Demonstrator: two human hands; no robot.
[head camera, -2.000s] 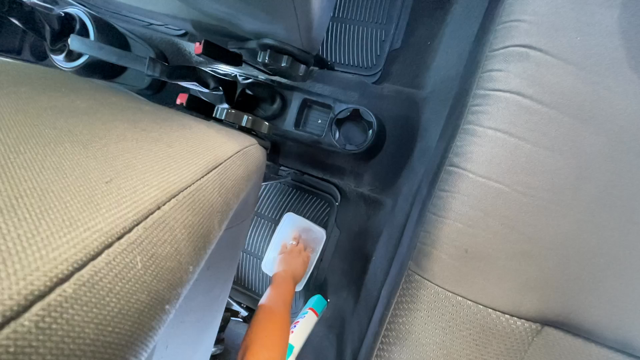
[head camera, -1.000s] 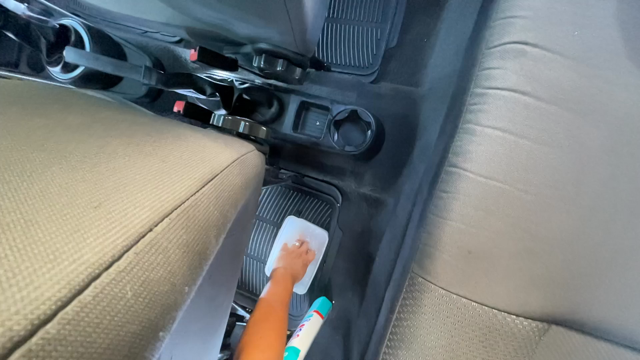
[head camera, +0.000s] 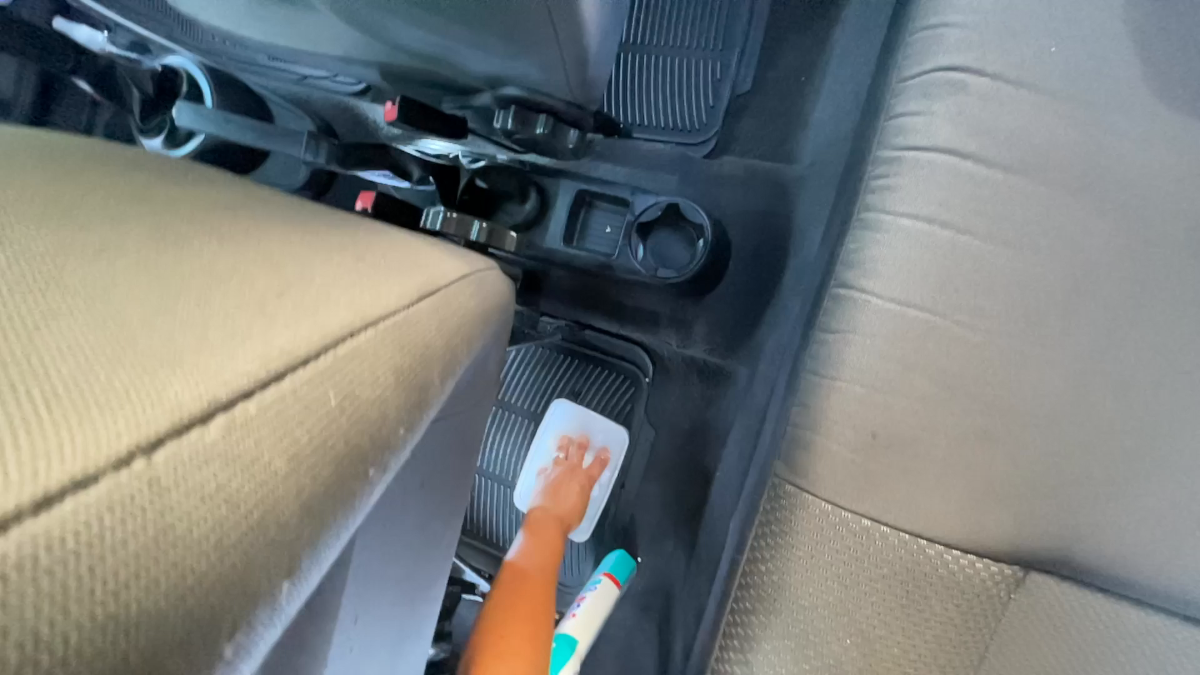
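A white, rounded rectangular plastic container or lid (head camera: 549, 433) lies on the ribbed black floor mat (head camera: 511, 427) behind the front seat. My left hand (head camera: 567, 480) rests on it from above, palm down with the fingers spread, a ring on one finger. Its forearm comes in from the bottom edge. Just right of that forearm, a white and teal bottle (head camera: 592, 607) with printing on it slants up from the bottom edge; what supports it is hidden. My right hand is out of view.
The beige front seat (head camera: 216, 319) fills the left, with the rear seat (head camera: 1012, 281) at right. Between the front seats, the centre console has a cup holder (head camera: 670, 239), a small tray (head camera: 597, 223) and a handbrake lever (head camera: 244, 131). Another ribbed mat (head camera: 670, 84) lies at the top.
The white container and my left hand have shifted slightly to the right and down on the mat. The bottle has also moved a little to the right.
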